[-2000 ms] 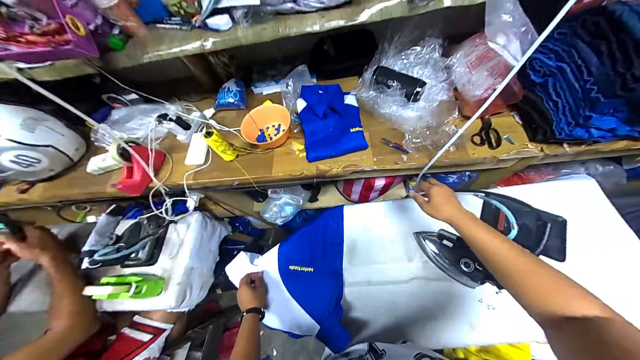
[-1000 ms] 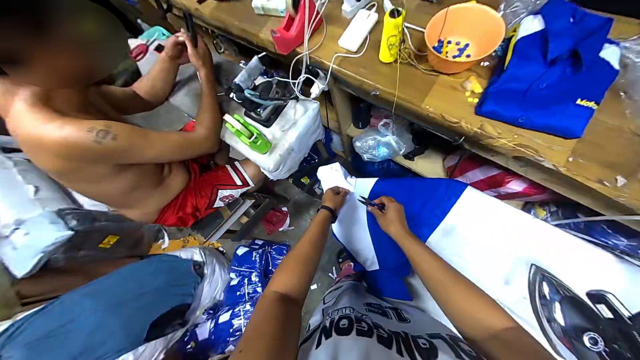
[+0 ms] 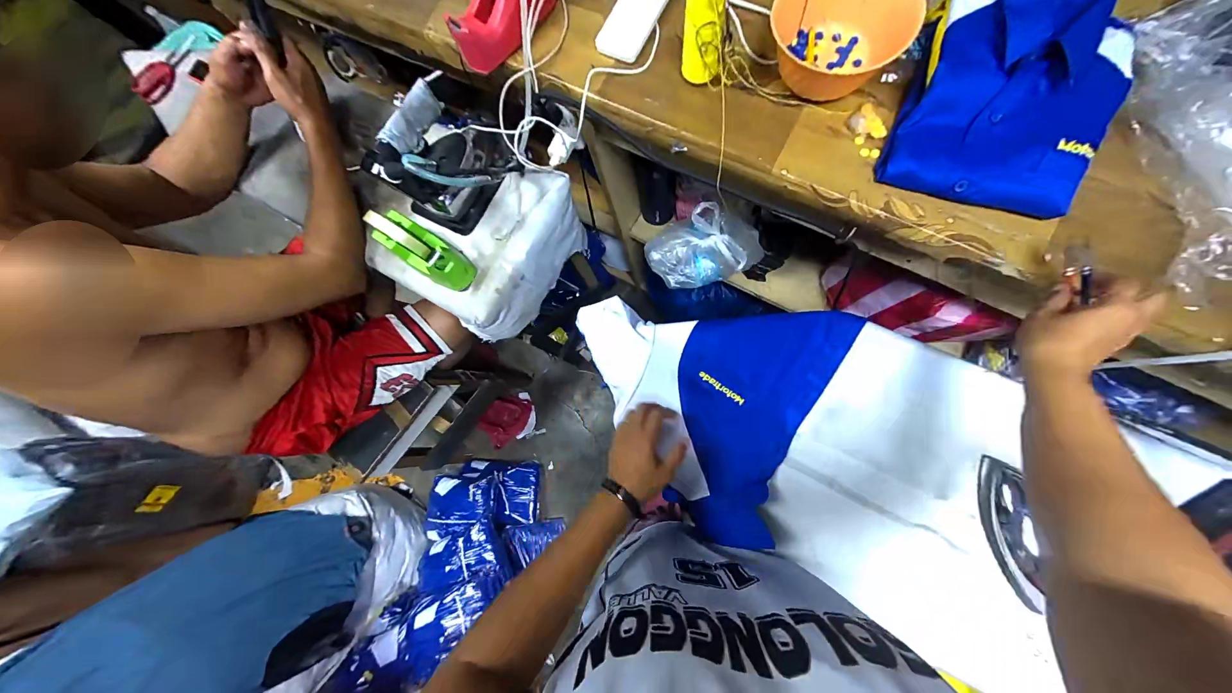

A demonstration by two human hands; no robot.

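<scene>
A blue and white garment (image 3: 770, 385) with small yellow lettering lies over the near left end of a white-covered ironing surface (image 3: 905, 481). My left hand (image 3: 645, 448) rests on its white part with bent fingers. Over the front edge of the wooden table, my right hand (image 3: 1088, 327) holds a small, dark, blurred tool between its fingers; I cannot tell its exact kind. An iron (image 3: 1011, 529) stands on the white surface, partly hidden behind my right forearm. A folded blue shirt (image 3: 1011, 106) lies on the table, above my right hand.
Another person (image 3: 192, 279) sits at the left, holding a dark object. On the table are an orange bowl (image 3: 847, 48), a red tape dispenser (image 3: 496, 34) and clear plastic (image 3: 1189, 144). A green tape dispenser (image 3: 423, 250) lies on a white bundle (image 3: 525, 260). Blue wrapped packs (image 3: 462, 577) lie below.
My right hand has moved from the garment, where it held a small tool, rightward to the table edge. My left hand has shifted down on the white part.
</scene>
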